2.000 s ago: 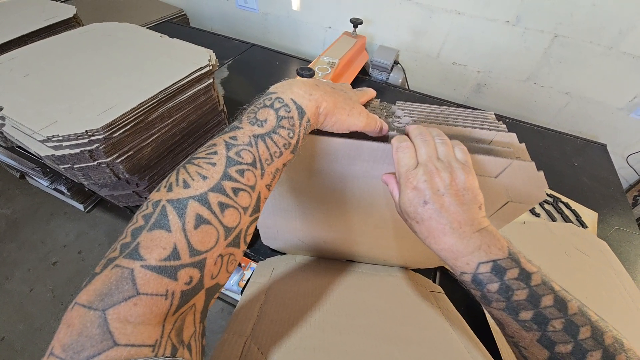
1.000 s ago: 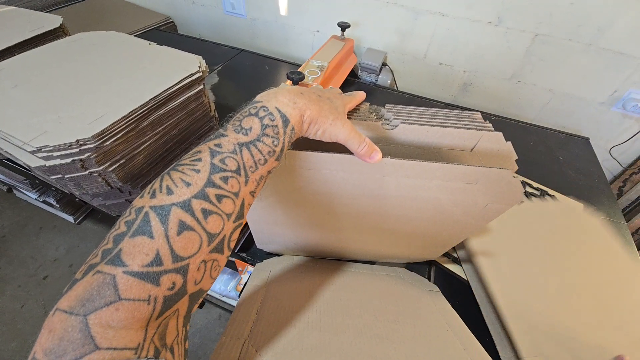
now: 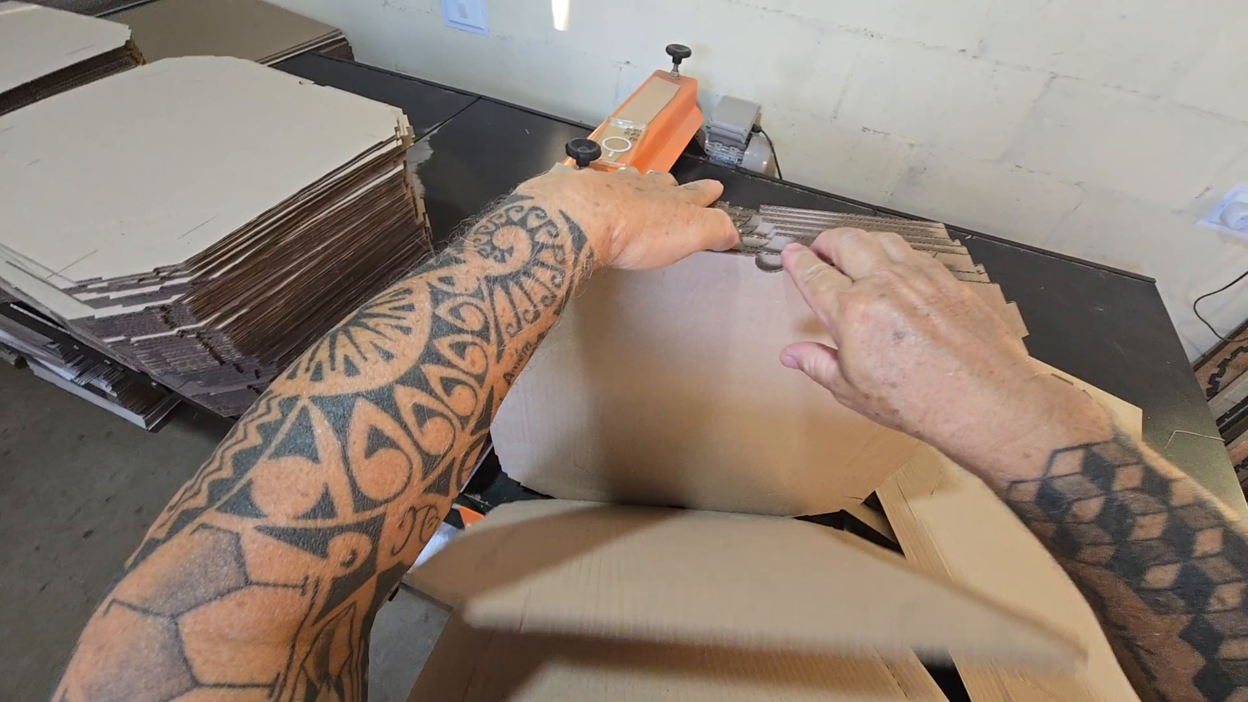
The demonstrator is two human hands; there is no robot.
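Note:
Several die-cut cardboard sheets (image 3: 702, 390) stand tilted on edge on the black table. My left hand (image 3: 648, 219) lies over their upper left edge, its fingers hidden behind the top. At the upper right of the same batch, my right hand (image 3: 907, 322) rests with its fingers over the edge and its thumb against the front face. In front of them a loose cardboard sheet (image 3: 741, 585), blurred at its near edge, is tipped above other flat cardboard. Neither hand touches that loose sheet.
Tall stacks of cut cardboard (image 3: 195, 166) stand at the left. An orange machine part with black knobs (image 3: 643, 122) and a grey motor (image 3: 736, 132) are at the back by the wall. More flat cardboard (image 3: 985, 556) lies at the right under my forearm.
My right hand, out of view one second ago, is back at the top edge of the standing sheets. A loose sheet now tilts in front of them. My left hand has stayed at the upper left.

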